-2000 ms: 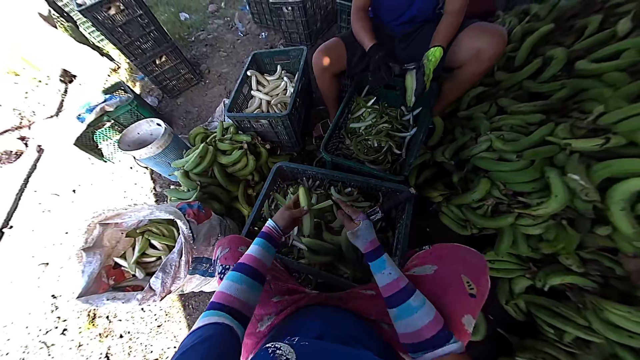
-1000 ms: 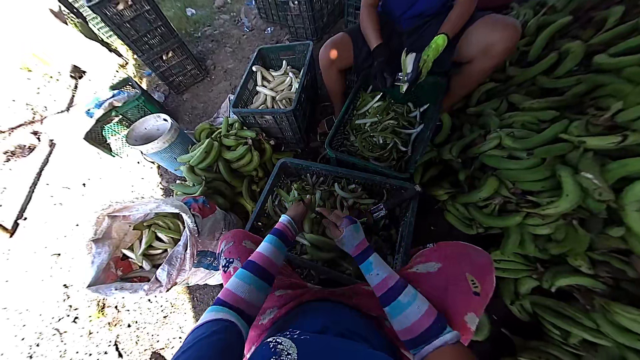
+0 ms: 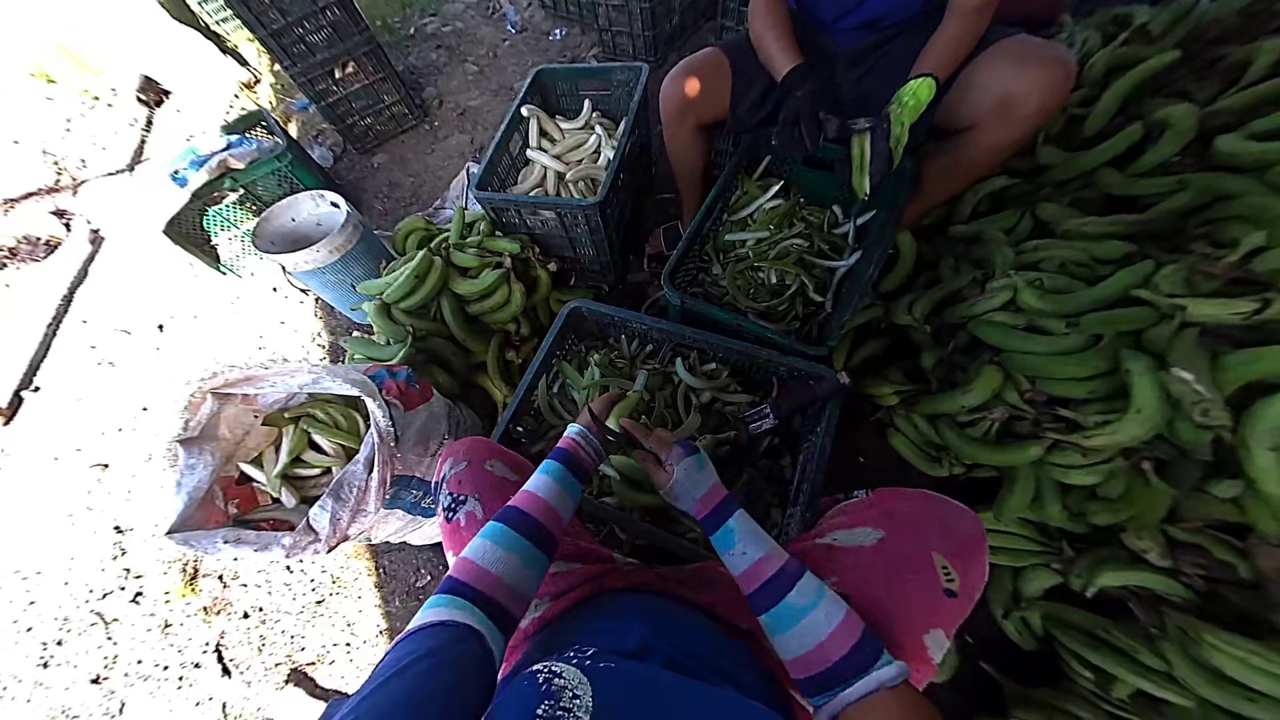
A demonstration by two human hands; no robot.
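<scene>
My left hand (image 3: pixel 598 418) is closed around a green banana (image 3: pixel 628 402), over the dark plastic crate (image 3: pixel 535 375) between my knees. My right hand (image 3: pixel 655 452) is beside it, its fingers partly bent on a dark, thin tool that looks like a knife (image 3: pixel 618 432). Peel strips (image 3: pixel 690 385) and green bananas (image 3: pixel 630 480) lie in the crate under my hands. A dark bottle-like object (image 3: pixel 795 398) rests at the crate's right side. Striped sleeves cover both my forearms.
Another person sits opposite, gloved hands over a crate of peels (image 3: pixel 680 290). A crate of peeled bananas (image 3: pixel 490 190), a bunch of green bananas (image 3: pixel 470 290), a blue bucket (image 3: pixel 345 265) and a sack (image 3: pixel 350 515) stand left. Green bananas (image 3: pixel 1080 370) are heaped right.
My hands stay over the crate, having drawn closer together since the earliest frame. The other person's gloved hands have shifted slightly over their crate.
</scene>
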